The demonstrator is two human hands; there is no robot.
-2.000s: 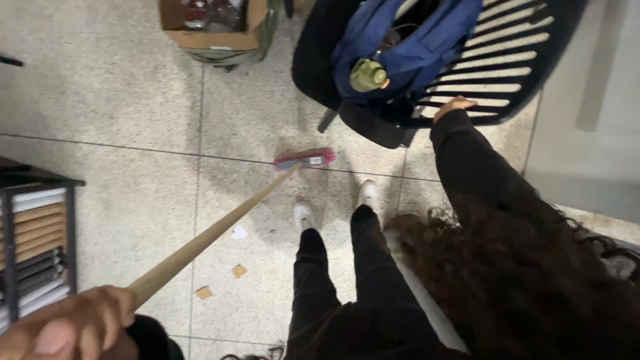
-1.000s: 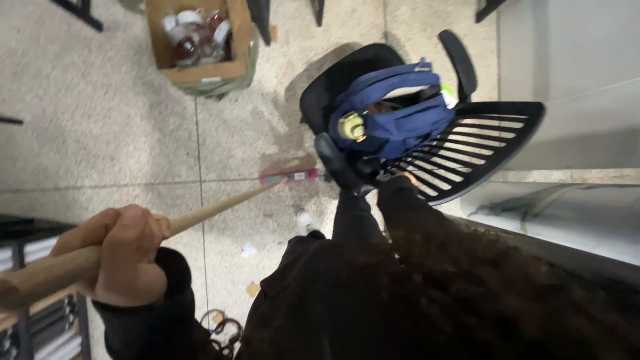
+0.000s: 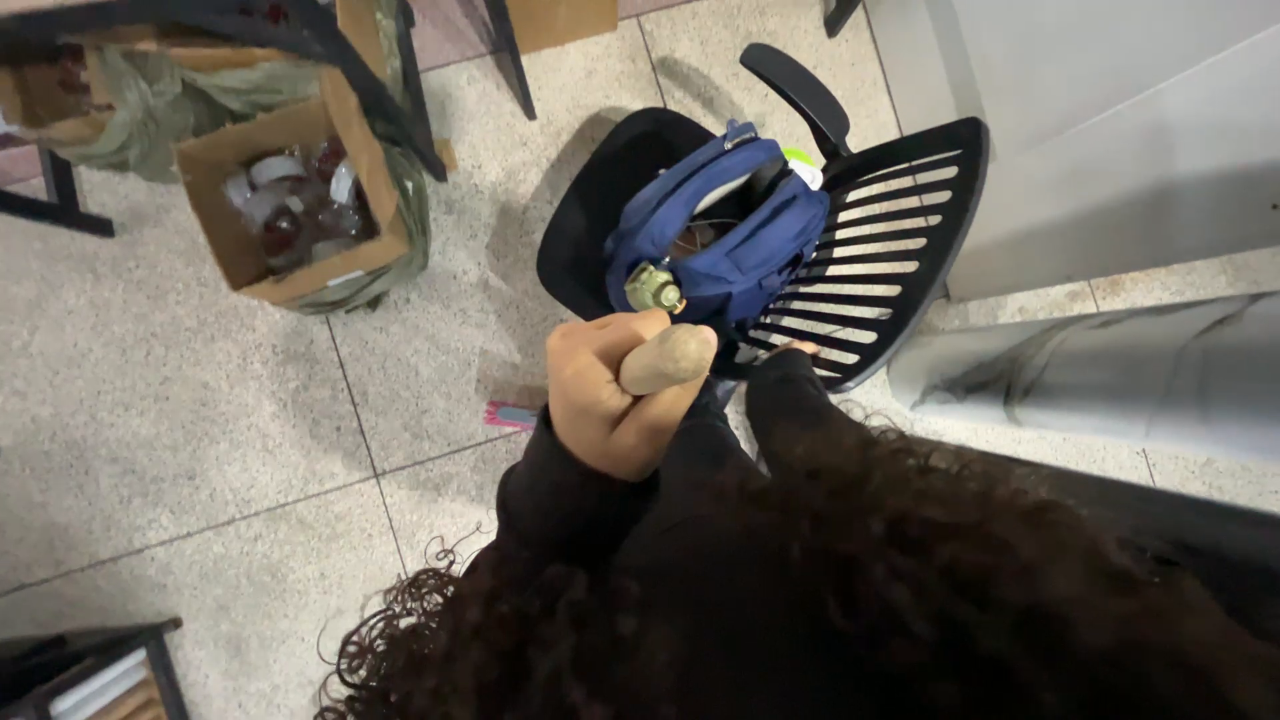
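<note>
My left hand (image 3: 620, 400) is closed around a wooden broom handle (image 3: 668, 360), whose rounded end points up at the camera. Part of the pink and grey broom head (image 3: 510, 414) shows on the floor, left of my sleeve. At the lower edge of the slatted backrest (image 3: 880, 262) of a black office chair is my right hand (image 3: 797, 348), mostly hidden by its dark sleeve, with fingers on the edge. On the chair seat (image 3: 580, 235) lies an unzipped blue backpack (image 3: 745, 270), with a greenish bottle (image 3: 652, 288) at its side, just beyond my left hand.
A cardboard box (image 3: 225, 235) of clear plastic containers stands upper left, beside black table legs (image 3: 420, 110). A black shelf unit (image 3: 165, 660) is at the lower left. Grey panels (image 3: 1100, 120) and a marbled grey surface (image 3: 1080, 370) bound the right side.
My left hand has moved from the left side toward the middle, tilting the broom handle upright. My right hand stays at the chair back. The view has shifted.
</note>
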